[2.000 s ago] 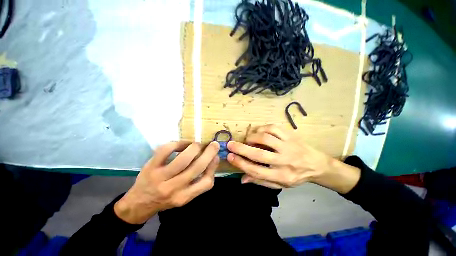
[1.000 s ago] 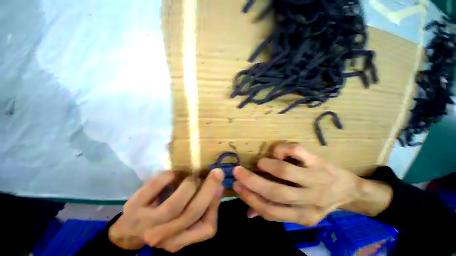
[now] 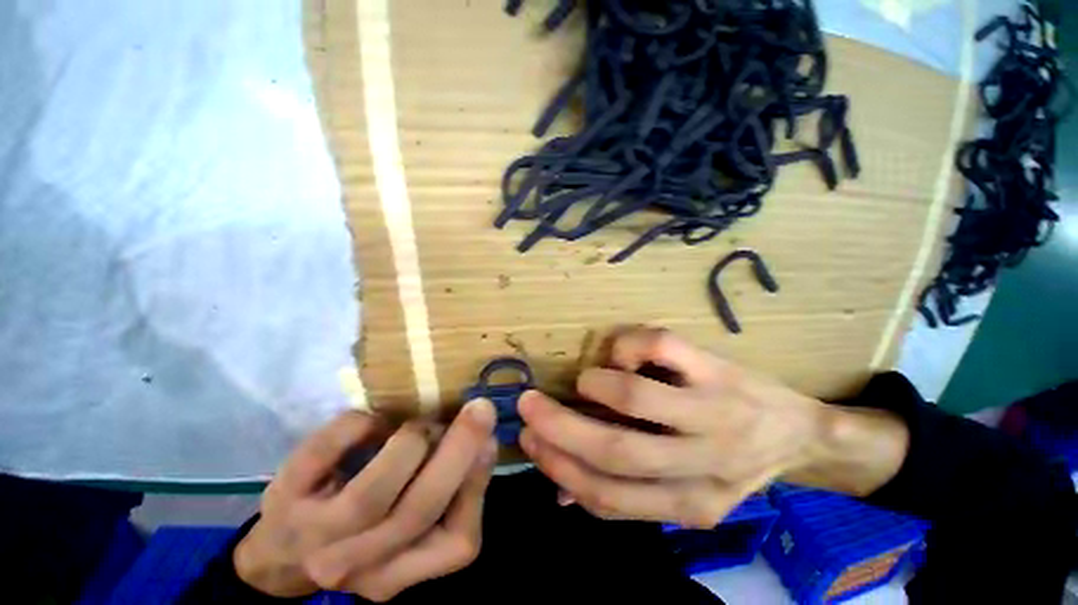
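A small dark blue mini bag body (image 3: 507, 416) is pinched between my two hands at the near edge of the cardboard, partly hidden by the fingertips. A thin dark handle (image 3: 506, 365) arches above it. My left hand (image 3: 384, 502) holds its left side with thumb and finger. My right hand (image 3: 680, 431) holds its right side. A single U-shaped handle (image 3: 722, 284) lies loose on the cardboard. The large main handle pile (image 3: 674, 130) is at the top centre.
The cardboard work mat (image 3: 473, 284) has pale masking tape (image 3: 400, 225) along both sides. A side handle pile (image 3: 1005, 177) lies beyond the right tape. A whitish cover sheet (image 3: 177, 272) is at left. Blue crates (image 3: 842, 546) stand below the bench. The green bench surface (image 3: 1034, 325) shows at right.
The camera view has come closer and shifted, so the piles look larger. Both hands still hold the mini bag, and its handle arch looks lower and wider than two seconds ago.
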